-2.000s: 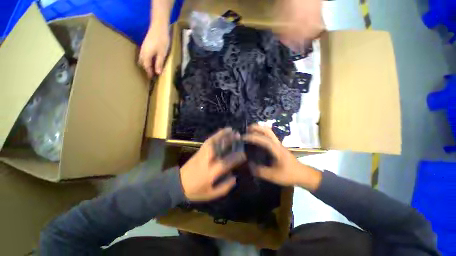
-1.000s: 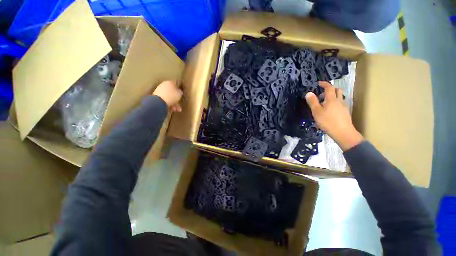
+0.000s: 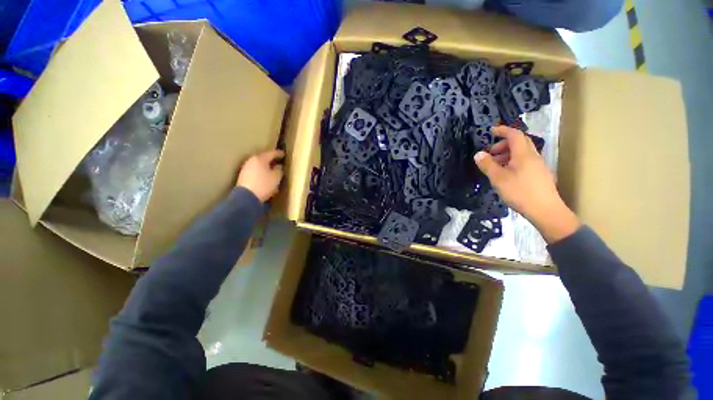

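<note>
The main carton (image 3: 575, 156) holds a loose heap of flat black plates (image 3: 418, 101) with round holes. My right hand (image 3: 522, 173) is over the right part of the heap, thumb and fingers apart, with no held plate visible. My left hand (image 3: 262, 175) is outside the main carton's left flap, fingers curled by its edge; a small dark spot shows at the fingertips, and whether they grip anything is unclear. A second carton (image 3: 489, 328), nearer my body, also holds black plates (image 3: 344, 289).
At left, an open carton (image 3: 207, 141) holds crumpled clear bags (image 3: 125, 180). Blue bins (image 3: 266, 31) stand behind it. The main carton's right flap (image 3: 633, 172) folds outward. Part of another person in dark blue (image 3: 575, 12) shows at the top. Yellow-black tape (image 3: 635, 35) marks the floor.
My hands have parted from the near edge of the main carton, left hand to its left side, right hand over the heap. The other person's hands and the clear bag on the heap are gone.
</note>
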